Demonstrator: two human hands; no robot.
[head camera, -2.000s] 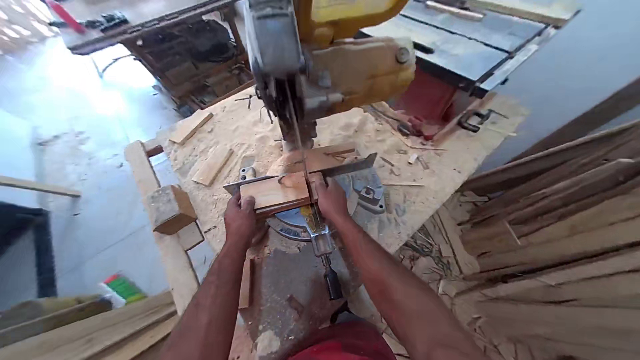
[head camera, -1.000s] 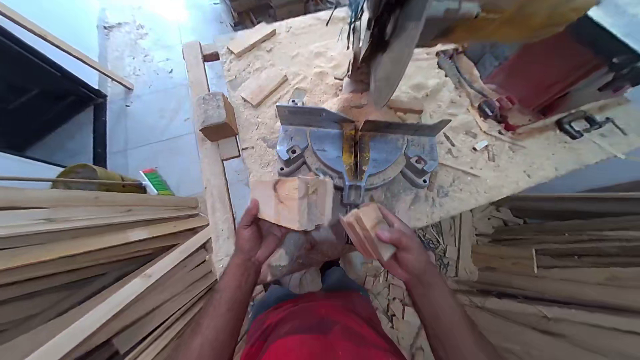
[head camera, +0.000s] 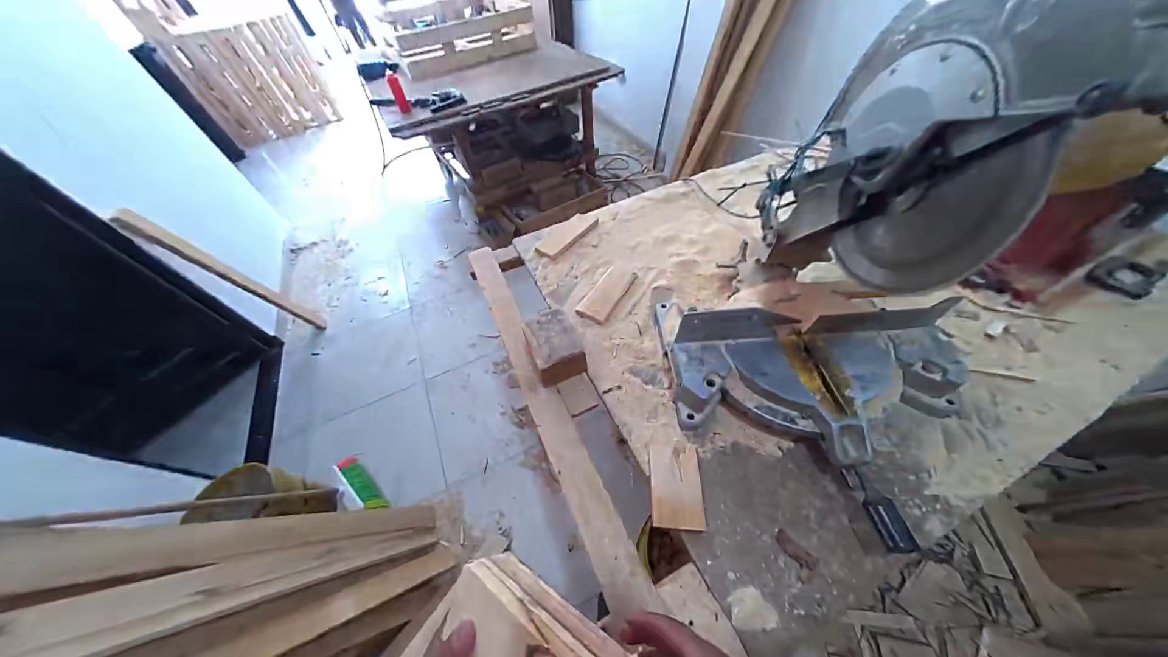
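At the bottom edge, a stack of short wooden boards (head camera: 534, 611) lies between my hands. Only fingertips of my left hand (head camera: 454, 641) show, pressed on the stack's left face. My right hand (head camera: 671, 631) holds its right side, partly cut off by the frame. Up and to the right stands the miter saw's base (head camera: 776, 379) with its metal fence, and its round blade (head camera: 940, 210) is raised above. A short flat board (head camera: 677, 488) rests on the bench left of the saw's black handle (head camera: 890, 525).
A long plank (head camera: 557, 438) carries a wood block (head camera: 555, 347) beside the sawdust-covered bench (head camera: 657, 228). Long boards (head camera: 228, 584) are piled at lower left. A green-and-red package (head camera: 362, 482) lies near them. Another table (head camera: 520, 78) stands at the back.
Both hands have moved from in front of the saw to the left, with wooden pieces now together between them. The view has swung left.
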